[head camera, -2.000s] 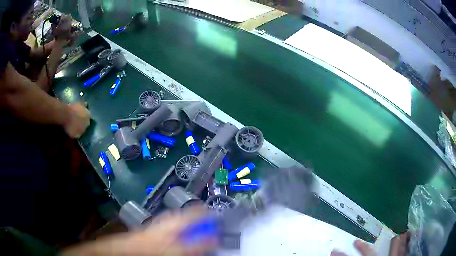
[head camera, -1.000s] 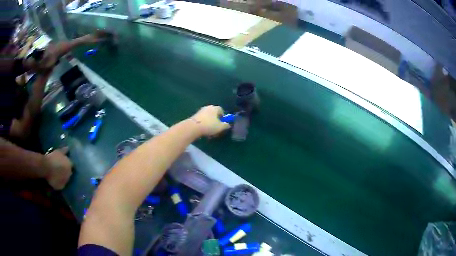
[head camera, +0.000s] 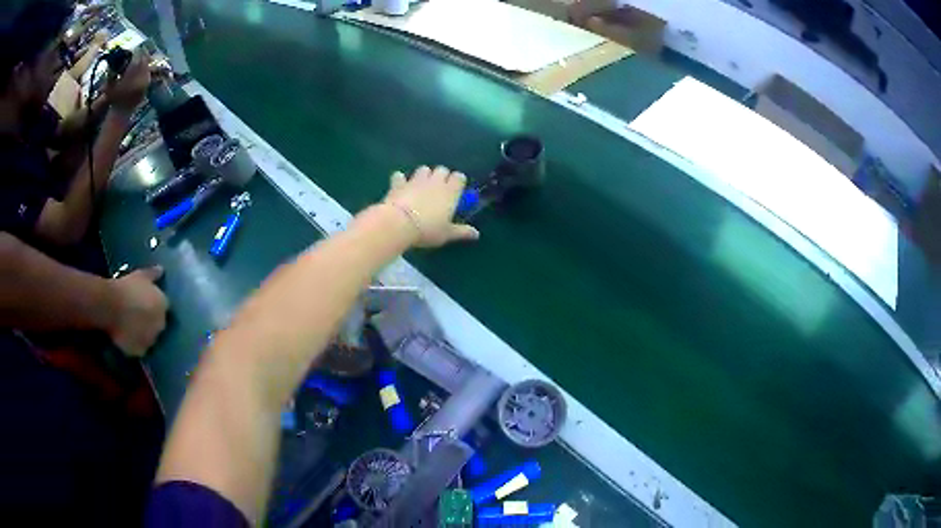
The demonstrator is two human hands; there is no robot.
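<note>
My left hand (head camera: 433, 206) reaches over the green belt, palm down, fingers spread and thumb apart. A part-built fan unit (head camera: 523, 165) with a grey round head lies on the belt just beyond it. The unit's blue battery (head camera: 467, 201) shows beside my fingers, between index finger and thumb; my hand does not look closed on it, and light contact cannot be told. My right hand is out of the picture.
Grey fan housings (head camera: 531, 413) and blue batteries (head camera: 392, 400) lie heaped on the near bench, partly under my forearm. The pale belt edge (head camera: 609, 469) runs diagonally. At left are co-workers' arms (head camera: 134, 309) and more units (head camera: 222, 155). A clear bag (head camera: 908, 513) shows at bottom right.
My left hand moved from the near bench out over the belt with the unit. Since one second ago its fingers have spread, and the unit's head lies farther up in view. The white sheet below left view.
</note>
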